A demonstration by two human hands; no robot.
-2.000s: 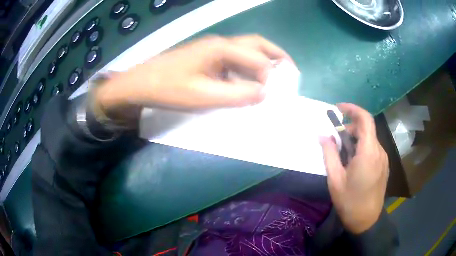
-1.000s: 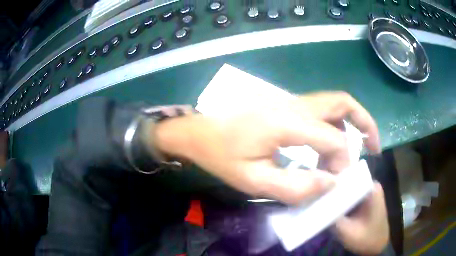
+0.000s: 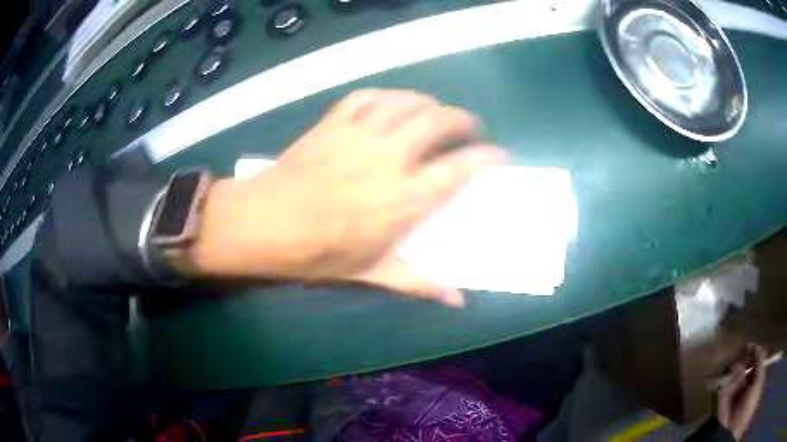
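Observation:
White sheets point(image 3: 518, 233), glaring and looking like a small stack, lie flat on the green worktop. My left hand point(image 3: 354, 190), with a watch on the wrist, lies over their left part, with the fingers at the far edge and the thumb at the near edge. My right hand point(image 3: 744, 393) is small and blurred at the lower right, down by the open brown box point(image 3: 660, 354), away from the sheets. A thin pale thing shows by its fingers, too unclear to name. No tweezers can be made out for certain.
A shiny steel bowl point(image 3: 677, 65) stands at the upper right, with clear specks on the worktop point(image 3: 595, 104) below it. A pale rail point(image 3: 371, 65) separates the worktop from the belt of round black parts point(image 3: 287, 19). White scraps point(image 3: 703, 302) show in the box.
My right hand has left the sheets and moved down right to the box. My left hand has moved from the folded white piece onto the sheets, which now lie flat. The view has shifted.

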